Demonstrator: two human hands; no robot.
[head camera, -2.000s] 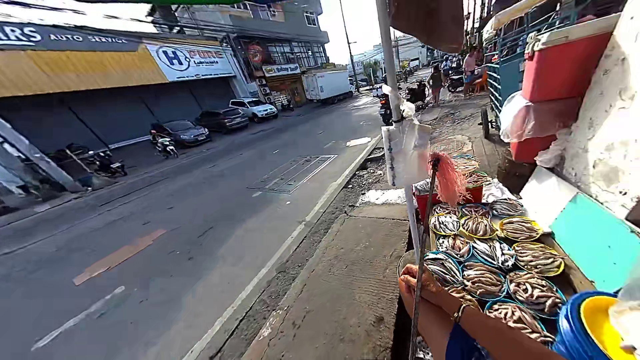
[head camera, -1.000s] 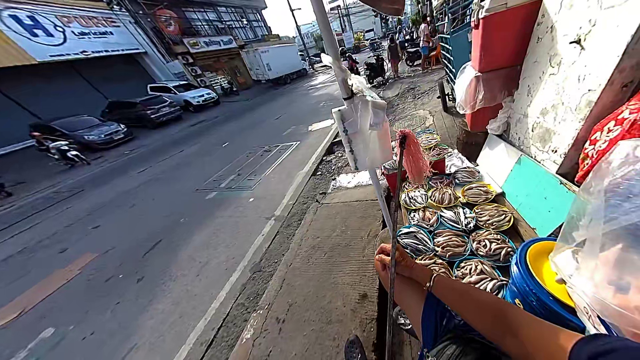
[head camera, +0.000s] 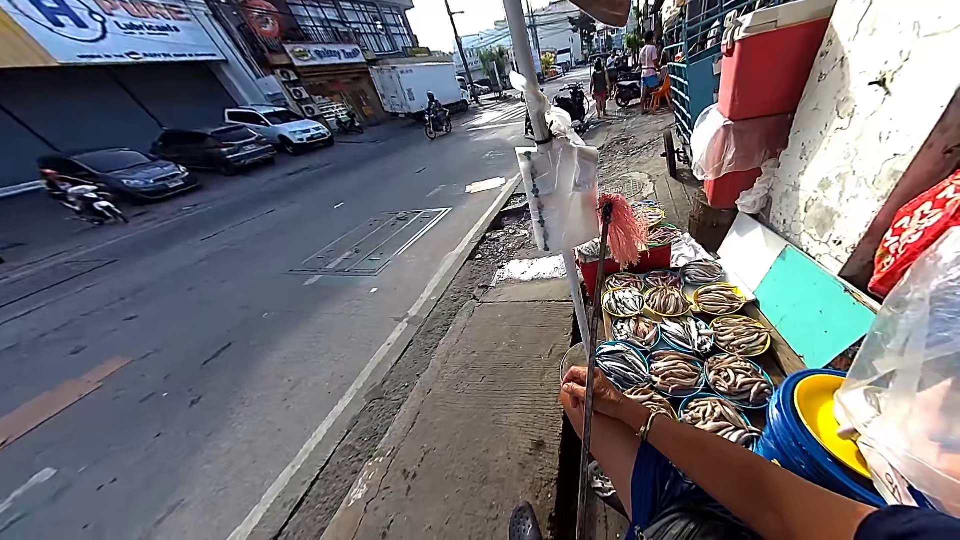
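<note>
My right hand (head camera: 596, 394) rests at my bent knee, its fingers curled. A thin dark rod (head camera: 596, 322) topped with pink plastic strips (head camera: 624, 229) crosses in front of it; whether the fingers grip the rod is unclear. A metal bangle is on the wrist. Just right of the hand, small fish lie in blue-rimmed and yellow-rimmed plates (head camera: 676, 373) on a low stand. Blue basins (head camera: 799, 442) with a yellow one (head camera: 829, 424) stand beside my forearm. White plastic bags (head camera: 559, 195) hang on a pole (head camera: 523, 67). My left hand is not seen.
A concrete walkway (head camera: 480, 420) and roadside kerb run left of the stand. Parked cars (head camera: 281, 127) and a white truck (head camera: 420, 86) line the far side. Red cooler boxes (head camera: 772, 67) and a teal board (head camera: 814, 304) are by the wall. Clear plastic (head camera: 915, 367) hangs at right.
The view has swung to the right. A motorcyclist now shows on the road near the white truck. My right hand has stayed at the knee.
</note>
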